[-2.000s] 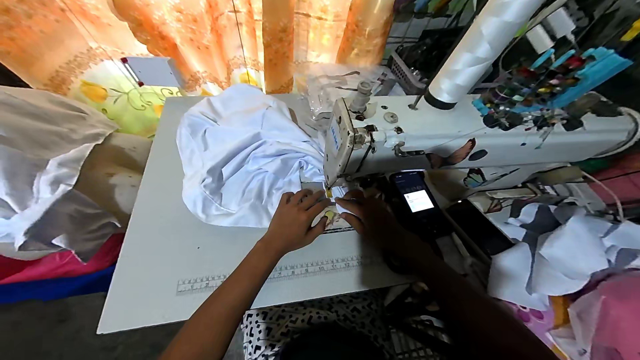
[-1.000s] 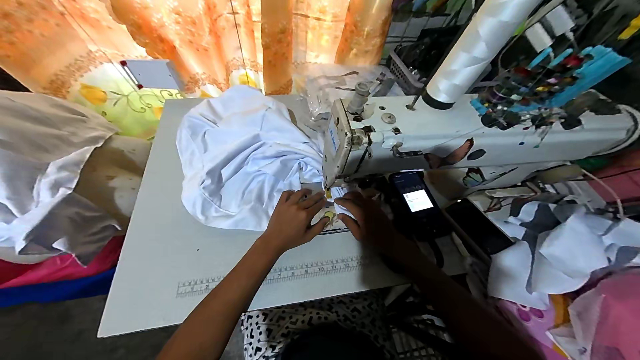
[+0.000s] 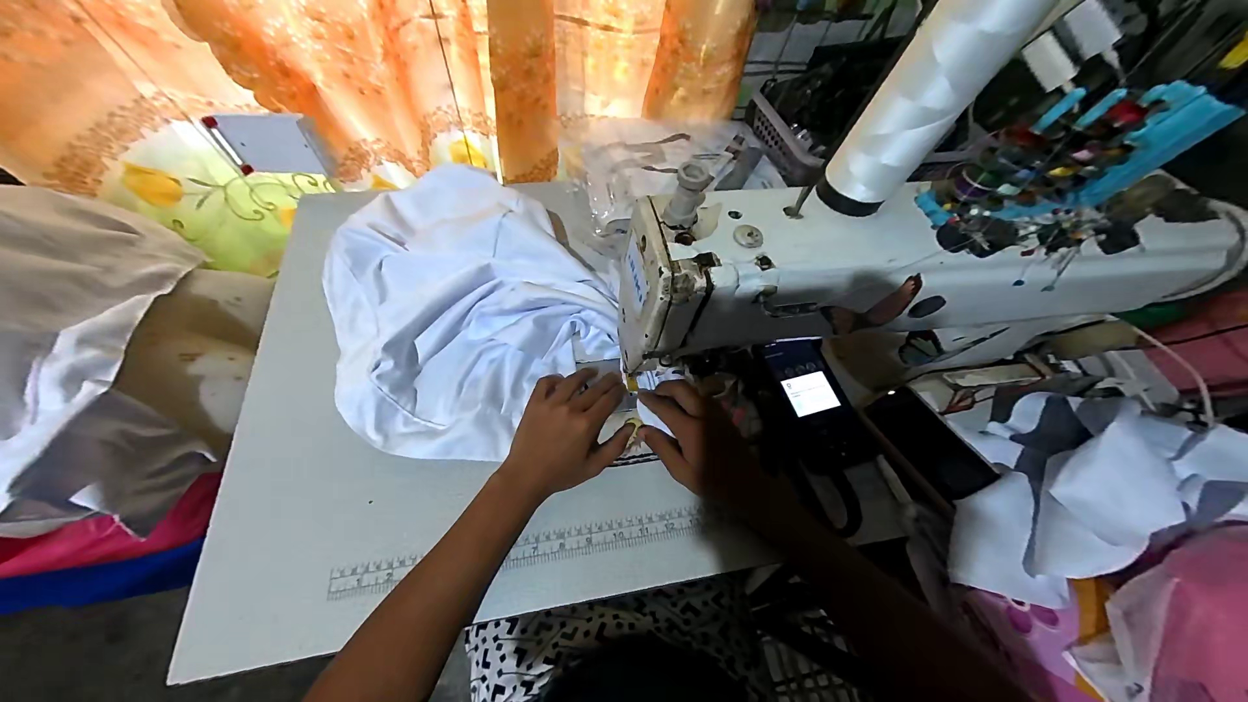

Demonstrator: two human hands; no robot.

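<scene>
A white sewing machine (image 3: 770, 278) stands across the right of the table, its needle area low at its left end. My left hand (image 3: 565, 434) lies palm down just left of the needle, fingertips on the edge of a bunched white cloth (image 3: 458, 312). That cloth spreads over the table behind and left of the hand. Close to the needle on the right, my right hand (image 3: 697, 439) presses on a small part of white fabric, thumb towards the left thumb. Neither hand grips anything plainly; what lies beneath the fingers is partly hidden.
A printed ruler scale (image 3: 614, 534) runs along the front of the table (image 3: 263, 604). Two phones, one lit (image 3: 809, 390) and one dark (image 3: 931, 444), lie right of the hands. Fabric scraps (image 3: 1102, 487) are heaped far right. A thread cone (image 3: 916, 107) rises above the machine.
</scene>
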